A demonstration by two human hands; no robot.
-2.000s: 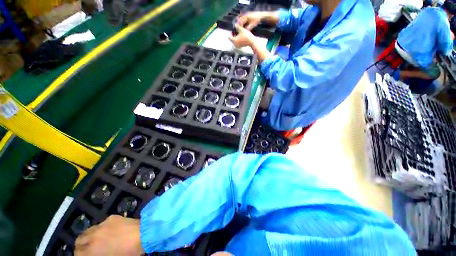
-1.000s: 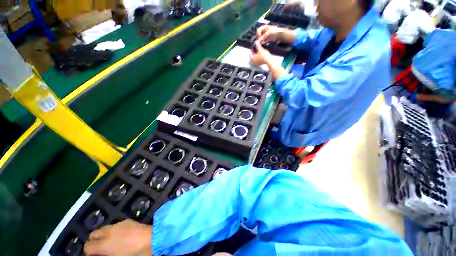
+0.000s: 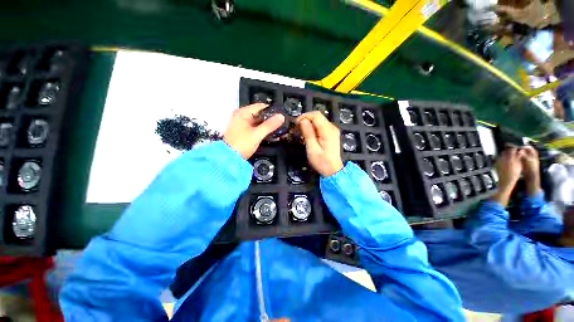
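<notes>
A black foam tray (image 3: 280, 160) with square pockets lies in front of me, with round watch-like units such as one silvery unit (image 3: 264, 209) in its pockets. My left hand (image 3: 247, 129) holds a dark round unit (image 3: 277, 124) between thumb and fingers above the tray's upper left part. My right hand (image 3: 320, 139) is at the unit's right side, fingertips bent close to it; whether they pinch a tiny part cannot be seen. A heap of tiny black parts (image 3: 179, 132) lies on the white sheet (image 3: 129, 110) left of the tray.
Another filled foam tray (image 3: 61, 138) stands at the left and one (image 3: 403, 141) at the right. Beyond it are another person's hands (image 3: 517, 165) and blue sleeves. A slanted yellow post (image 3: 377, 47) rises behind my tray, by the green belt (image 3: 277, 38) carrying small loose units.
The view has swung left, bringing the white sheet, black heap and both hands into full view. My hand has left the tray's pockets, and both hands are now together at a raised unit.
</notes>
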